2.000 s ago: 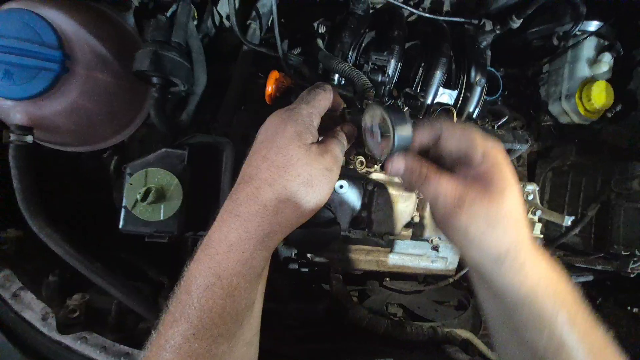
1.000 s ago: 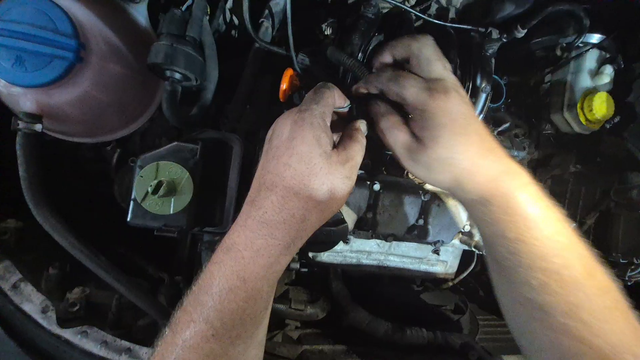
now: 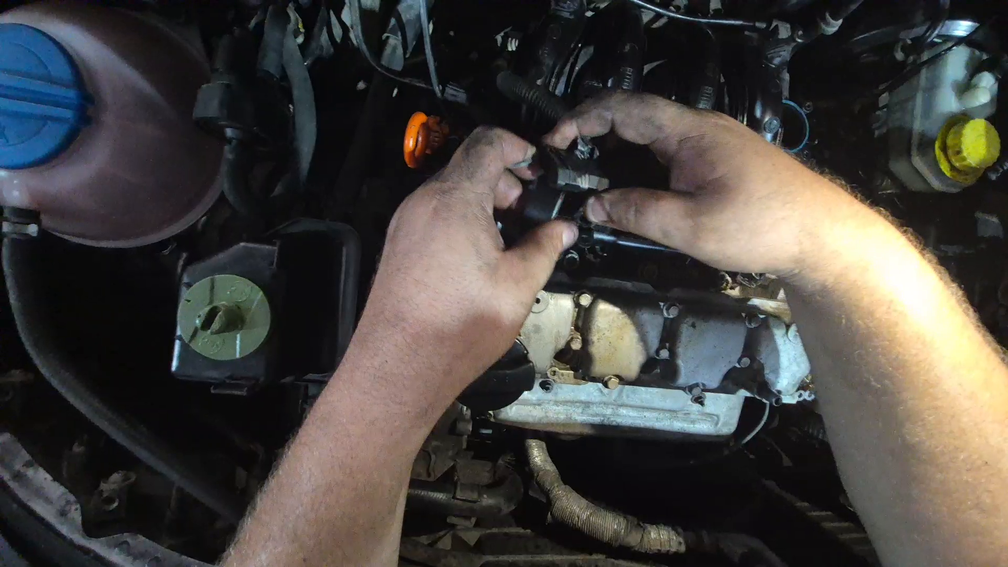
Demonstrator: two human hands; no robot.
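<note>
Both of my bare, grease-stained hands meet over the engine, near the view's middle. My left hand (image 3: 465,236) has its fingers bent at the left side of a dark part (image 3: 543,197), its thumb tip at the part's lower edge. My right hand (image 3: 685,173) curls around the right side, index finger above and thumb below, with a small greyish piece (image 3: 581,180) between them. The dark part looks like a connector or a taped bundle; its exact kind cannot be told. Below lies the engine's metal valve cover (image 3: 630,339), with several bolts. A corrugated conduit (image 3: 529,93) runs down toward the fingers.
A coolant tank (image 3: 134,150) with a blue cap (image 3: 39,94) stands at the upper left, a black box with a green round cap (image 3: 224,316) below it. An orange dipstick handle (image 3: 421,140) is left of my hands. A reservoir with a yellow cap (image 3: 969,148) is at right.
Two seconds ago my right hand held a roll of dark tape by its ring; the roll is not plainly visible now. My right fingers have spread around the dark part. My left hand stays close by.
</note>
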